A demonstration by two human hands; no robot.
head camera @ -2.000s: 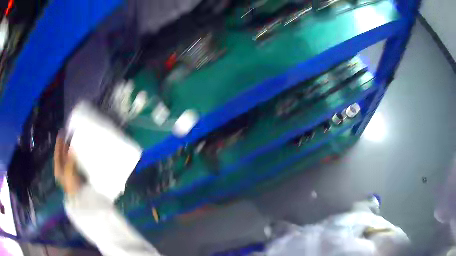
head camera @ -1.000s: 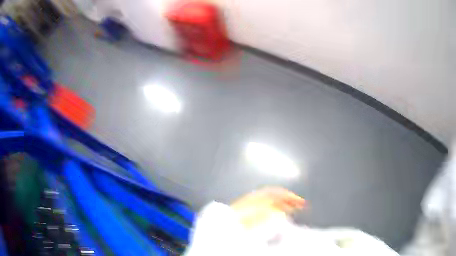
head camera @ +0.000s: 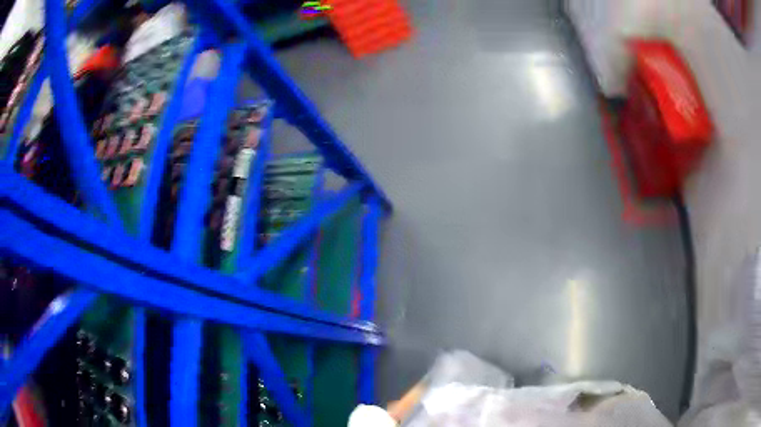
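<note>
A sliver of one of my hands (head camera: 409, 404) shows at the bottom edge, blurred and mostly hidden between white sleeve cloth. I cannot tell which hand it is or what its fingers do. A pale grey-white sheet-like shape (head camera: 471, 367), possibly paper, lies against it; whether it is held is unclear. The white smock sleeve (head camera: 542, 406) spreads to the right of the hand. No other hand can be made out.
A blue metal rack (head camera: 196, 296) with green-matted tiers fills the left, bearing rows of small dark and rosy devices (head camera: 138, 142). An orange-red tray (head camera: 371, 25) is at the top. A red box (head camera: 663, 121) stands by the white wall, beyond the grey floor (head camera: 476, 200).
The view has swung from the shelf fronts to the rack's end and the floor. The white papers held at the left earlier are gone from there. The hand now shows much less, lower down.
</note>
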